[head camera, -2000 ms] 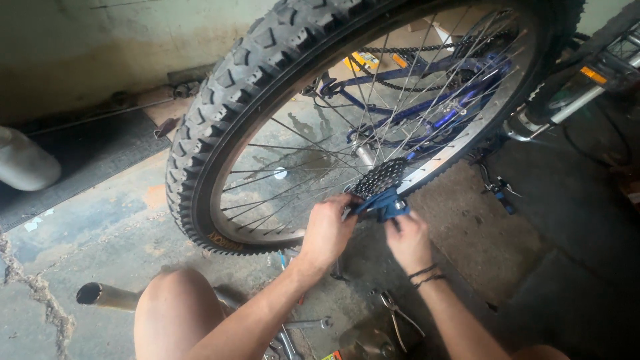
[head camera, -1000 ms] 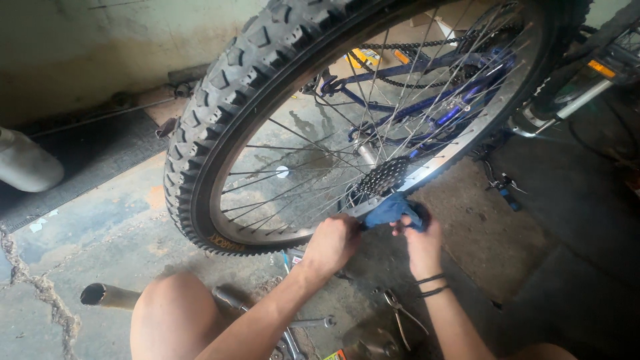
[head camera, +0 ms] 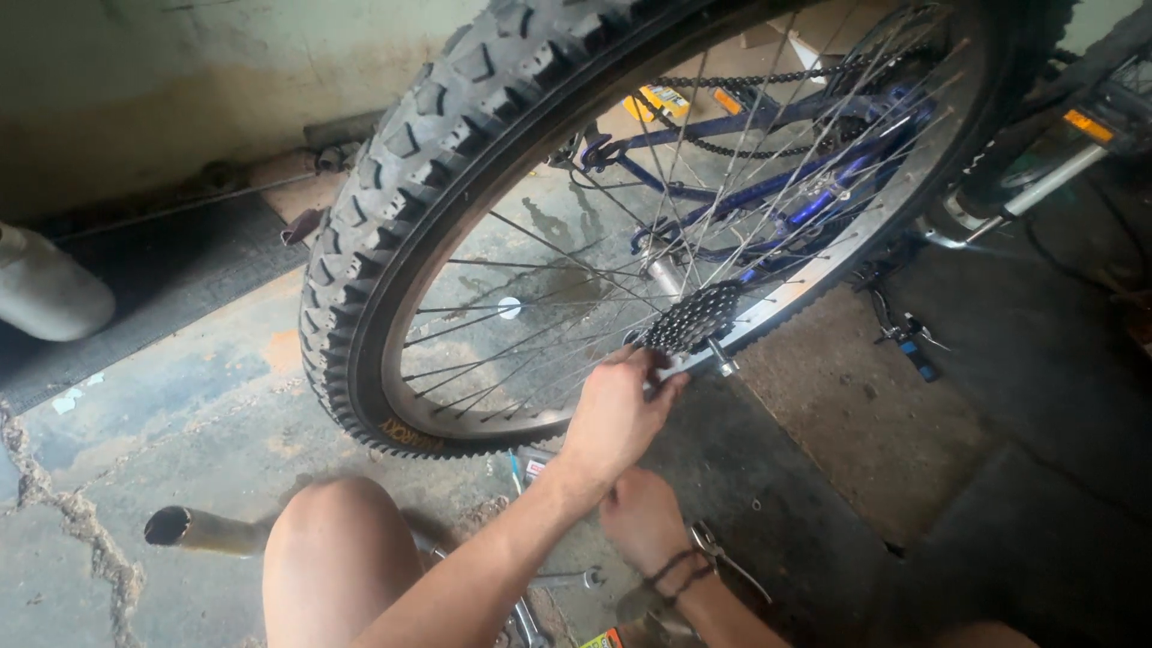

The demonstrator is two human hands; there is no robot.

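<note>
A bicycle wheel with a knobby tyre (head camera: 405, 171) stands tilted before me, its cassette (head camera: 693, 319) facing my hands. My left hand (head camera: 625, 400) is at the lower left edge of the cassette, thumb and fingers close together; whether they grip the sprockets or rim is hidden. From the cassette's centre sticks a metal axle end (head camera: 723, 358). Below and behind my left forearm is my right hand (head camera: 643, 517), fingers curled and partly hidden, with dark bands on the wrist. No blue cloth shows in either hand.
Behind the spokes lies a blue bicycle frame (head camera: 747, 193) with its chain (head camera: 765, 79). On the floor are wrenches (head camera: 567, 579), pliers (head camera: 706, 540), a metal tube (head camera: 211, 531) and a brake lever (head camera: 900, 337). A fork leg (head camera: 1053, 184) is at the right.
The blue cloth held at the cassette earlier is out of sight. My right hand has moved down and left, behind my left forearm. My left hand has moved up to the cassette's edge.
</note>
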